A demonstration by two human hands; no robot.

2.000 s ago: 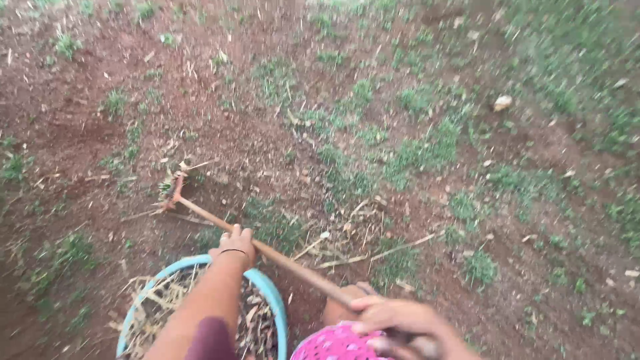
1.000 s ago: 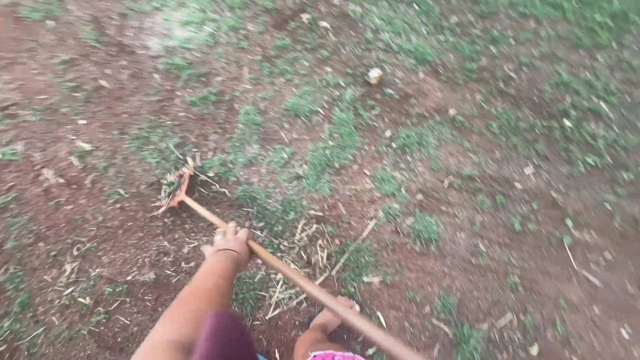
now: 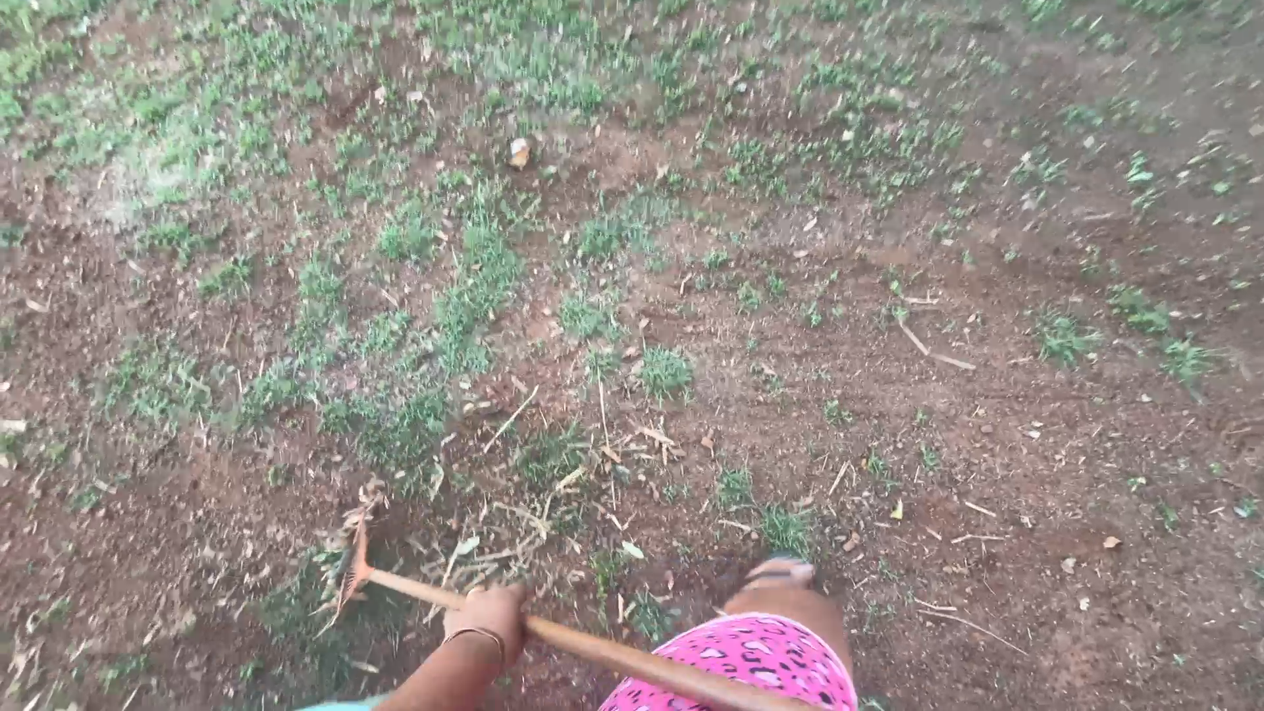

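My left hand [image 3: 486,620], with a thin bangle at the wrist, is closed around the wooden handle [image 3: 612,654] of a rake, not far from its head. The orange rake head [image 3: 355,571] is at the lower left, with dry leaves and stalks caught on it, close to the ground. From there the handle slants down to the right, across my leg in pink patterned cloth, and leaves the view at the bottom edge. My right hand is not in view.
Red-brown soil bears grass tufts [image 3: 665,372], dry stalks and leaf litter [image 3: 538,523]. My foot [image 3: 778,573] stands right of the rake. A pale blue rim [image 3: 341,704] shows at the bottom edge. A small pale lump [image 3: 519,152] lies farther off.
The view has shifted right over the ground. My right hand, on the handle two seconds ago, has gone out of view, and most of the blue tub of dry litter has too. My left hand still holds the handle.
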